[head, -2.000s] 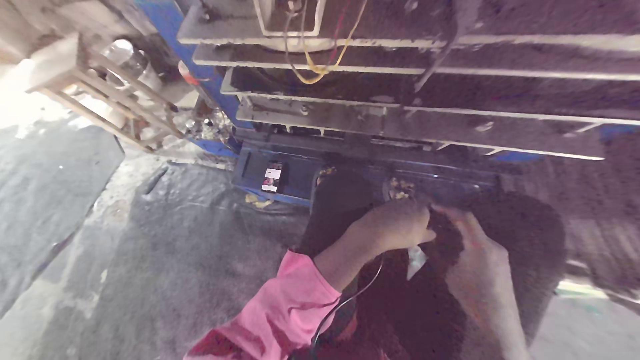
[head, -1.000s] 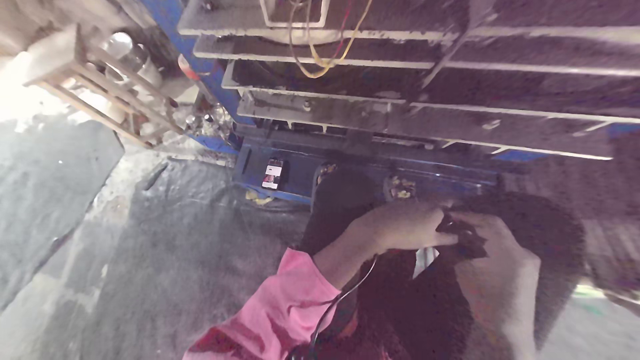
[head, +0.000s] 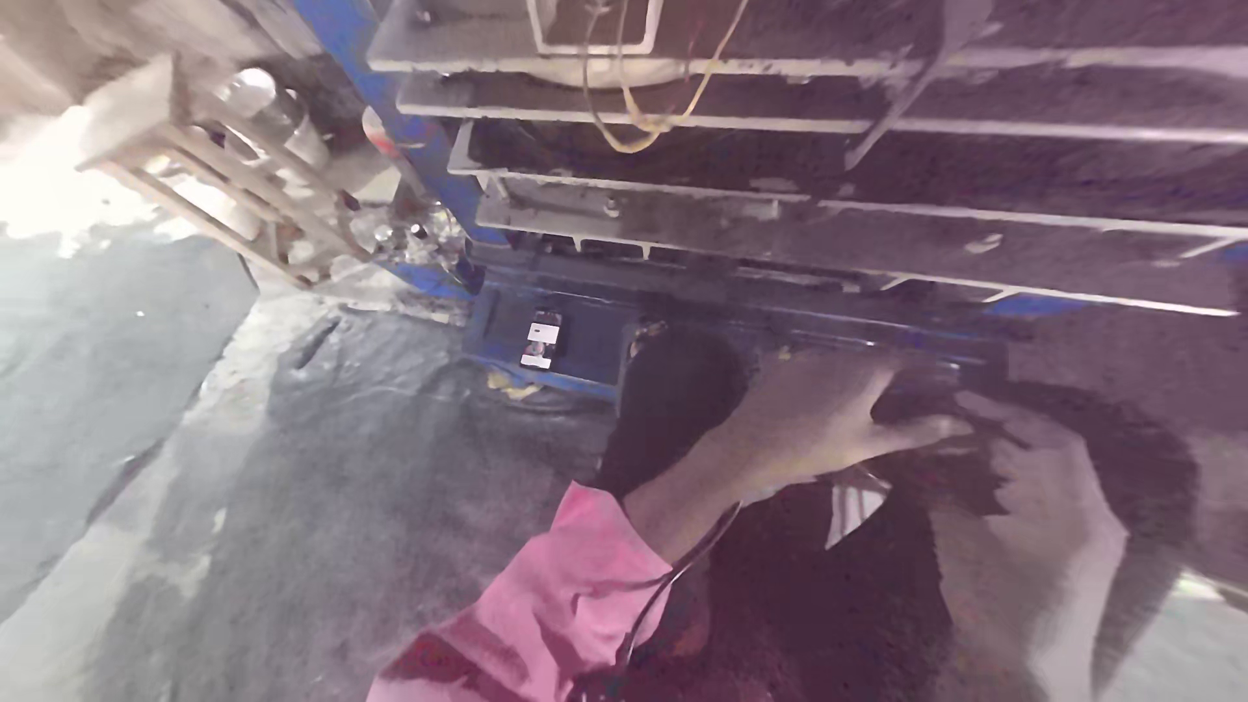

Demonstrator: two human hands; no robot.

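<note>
My left hand [head: 814, 424], below a pink sleeve [head: 575, 575], reaches across my dark-clothed lap with its thumb stretched to the right. Facing it, my right hand [head: 1058, 497] has its fingers bent toward the left fingertips. A small dark thing seems to lie between the two hands, but shadow and blur hide what it is and which fingers hold it. Under my left hand a pale, pointed scrap [head: 854, 507] shows above my lap. A thin dark cord [head: 682, 570] runs down beside my left wrist.
Ahead stands a blue metal frame with several horizontal slats [head: 682, 195]; yellowish wires [head: 634, 141] hang over them. A phone with a lit screen [head: 541, 339] lies on a blue ledge [head: 590, 361] left of my knees. Farther left are a wooden stool [head: 185, 156] and a metal container [head: 253, 97].
My hands have shifted a little against each other. My left thumb now stretches out toward the right hand.
</note>
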